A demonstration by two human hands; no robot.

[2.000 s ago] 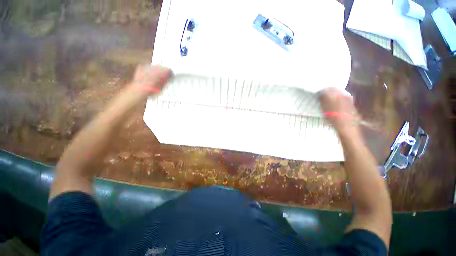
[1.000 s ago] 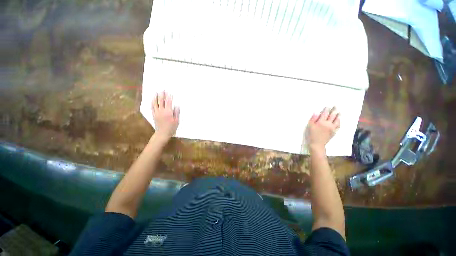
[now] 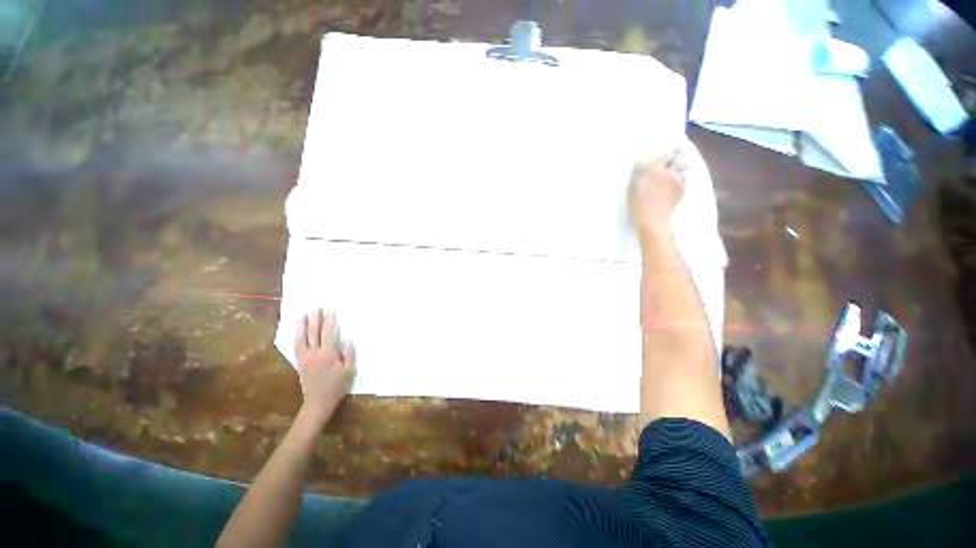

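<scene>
A white cloth stack lies on the brown table in front of me, with a thin dark line running across its middle. My left hand rests flat on its near left corner, fingers apart. My right hand is at the upper right part of the stack, its fingers curled near the folded edge. Whether it pinches the cloth cannot be told. A shiny bulldog clip sits at the middle of the far edge.
A dark grey crumpled glove lies right of the stack, beside steel weights and other metal pieces. Folded white cloth pieces and a blue-grey plate lie at the upper right. A red laser line crosses the table.
The far part of the cloth now lies flat, without visible stripes, and the clip has come into view. My right hand has moved up from the near edge; my left hand stays at the near left corner.
</scene>
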